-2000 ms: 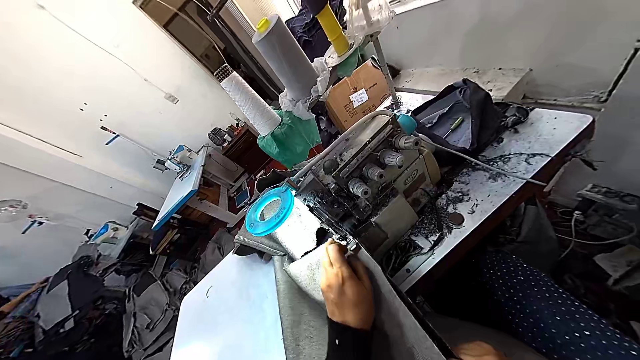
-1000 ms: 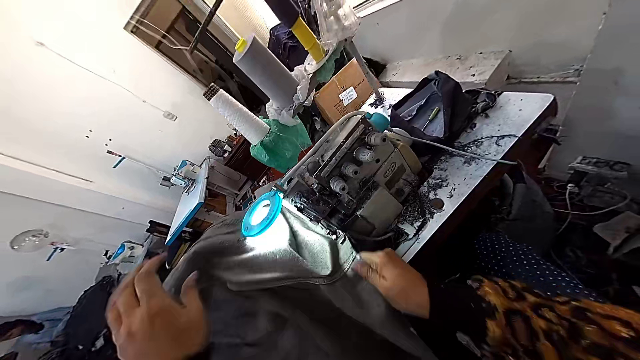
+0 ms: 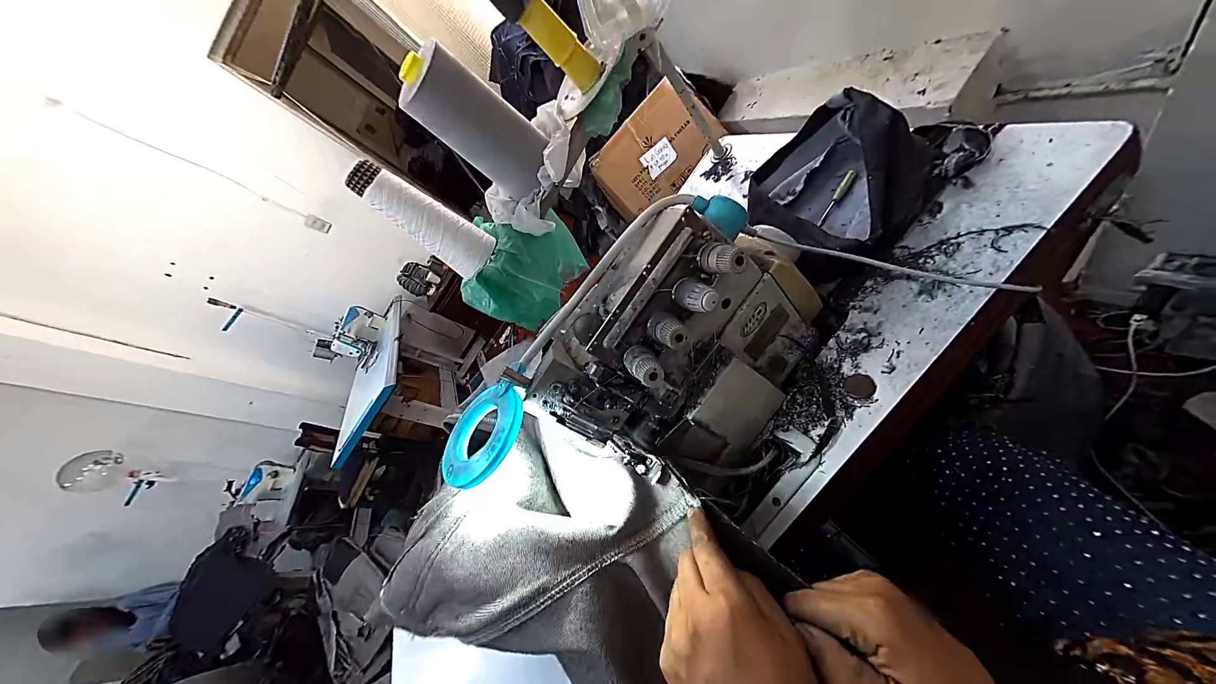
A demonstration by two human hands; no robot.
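Grey denim-like fabric (image 3: 532, 570), with a stitched seam across it, lies bunched under the presser foot area of an overlock sewing machine (image 3: 684, 342). A blue ring lamp (image 3: 483, 435) lights it brightly. My left hand (image 3: 727, 608) is on the fabric's edge just below the machine's foot, its index finger stretched along the edge and the other fingers curled. Close beside it, nearer the bottom right, my right hand (image 3: 874, 632) pinches the same edge; its lower part is cut off by the frame. The needle itself is too small to make out.
Lint and thread scraps cover the machine table (image 3: 1007, 218), where dark cloth (image 3: 855, 171) holds a small green-handled tool (image 3: 838, 198). Thread cones (image 3: 475, 123) and a cardboard box (image 3: 655, 152) stand behind. Another sewing table (image 3: 369, 385), garment piles and a person (image 3: 114, 622) are at left.
My left hand has come from the lower left to the fabric's edge by the machine. My right hand has moved back from near the foot, toward the bottom of the view.
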